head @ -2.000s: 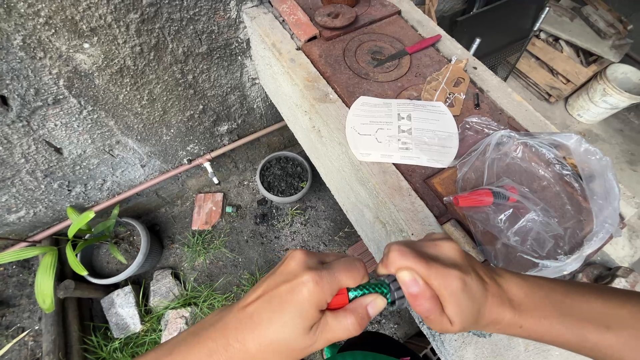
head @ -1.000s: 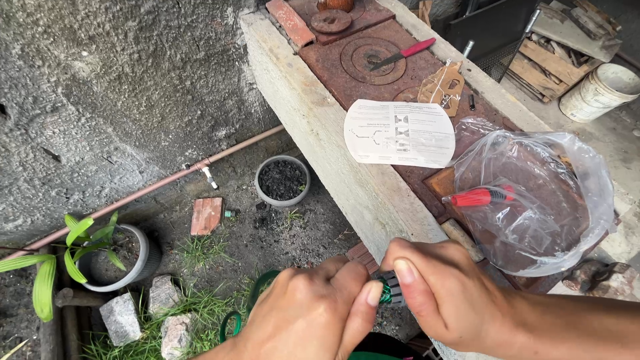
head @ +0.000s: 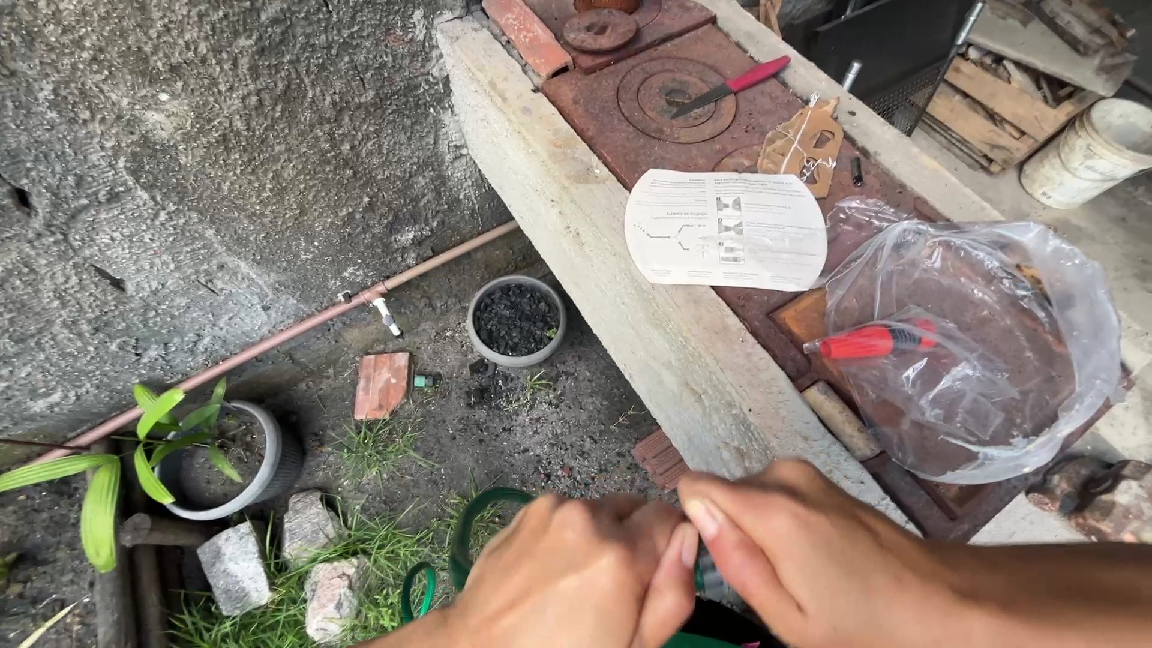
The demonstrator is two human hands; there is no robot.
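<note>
At the bottom middle, my left hand [head: 580, 571] is closed around a green hose, of which little shows between the fingers. My right hand [head: 792, 544] touches it and grips a grey fitting, mostly hidden under the fingers. Loops of green hose [head: 463, 540] hang left of my left hand. On the rusty iron stove top lie a printed paper sheet [head: 684, 229], a knife with a red handle [head: 756, 75], a cut cardboard piece [head: 801, 148] and a clear plastic bag [head: 1071, 360]. A red and black nozzle [head: 864, 342] shows through the bag's plastic.
A concrete ledge [head: 603, 243] edges the stove. Below it stand a pot of charcoal [head: 517, 319] and a potted plant [head: 270, 459], near a wall pipe with a small tap [head: 387, 317]. Stones [head: 236, 565] lie in the grass. A white bucket [head: 1084, 153] is at the right.
The red part and braided green hose seen between my hands two seconds ago are now covered by my fingers. My hands have drawn together, and green hose loops have come into view at the left.
</note>
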